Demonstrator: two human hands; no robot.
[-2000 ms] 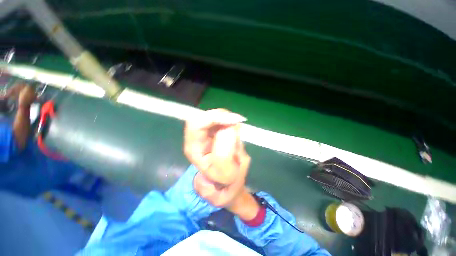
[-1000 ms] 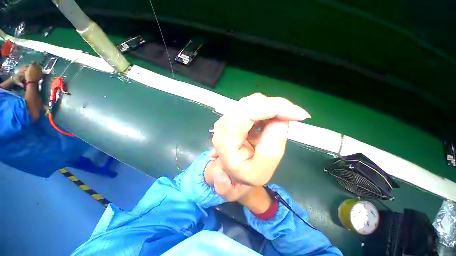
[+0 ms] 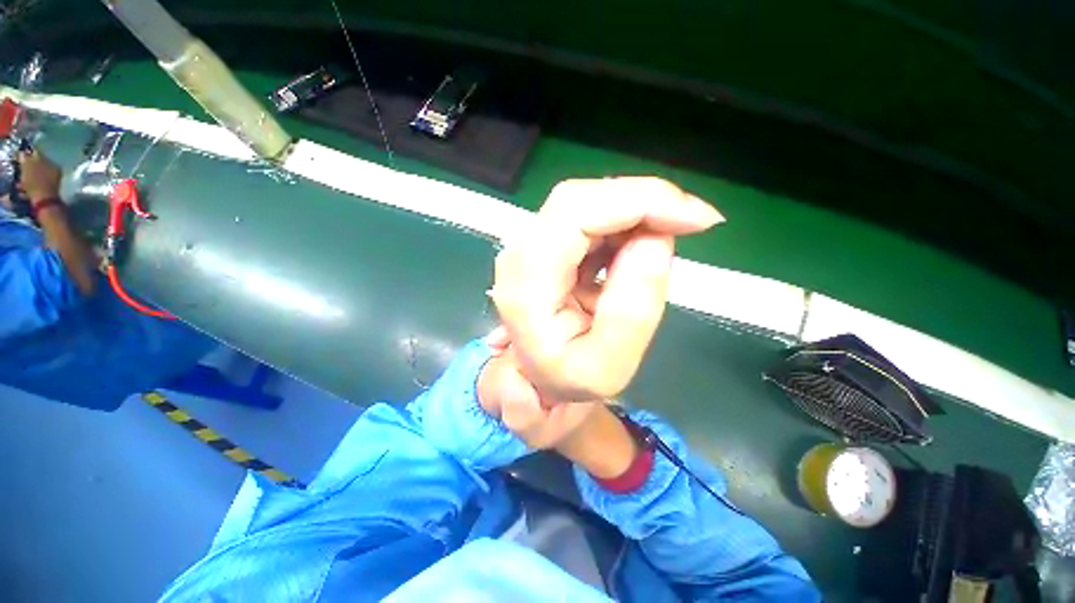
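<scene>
My right hand [image 3: 589,289] is raised over the white edge strip. Its fingers are curled, with thumb and index finger together, and I see nothing held in it. The skin is overexposed and the inside of the palm is partly hidden. A red cuff [image 3: 631,474] and a black wrist band with a cord are on that arm. My left hand [image 3: 527,406] is wrapped around my right wrist, just below the palm, and is partly hidden by it.
A fan [image 3: 851,395], a yellow-green roll [image 3: 858,485] and a black station [image 3: 976,530] stand on the mat at right, beside crumpled clear plastic [image 3: 1053,501]. Phones [image 3: 446,108] lie beyond the strip [image 3: 754,297]. At left are a post [image 3: 224,94], a red clip [image 3: 123,210] and a person's arm [image 3: 59,224].
The view has shifted and become sharper than two seconds ago. My left hand stays on my right wrist. The neighbour's hand has moved left and down since one second ago.
</scene>
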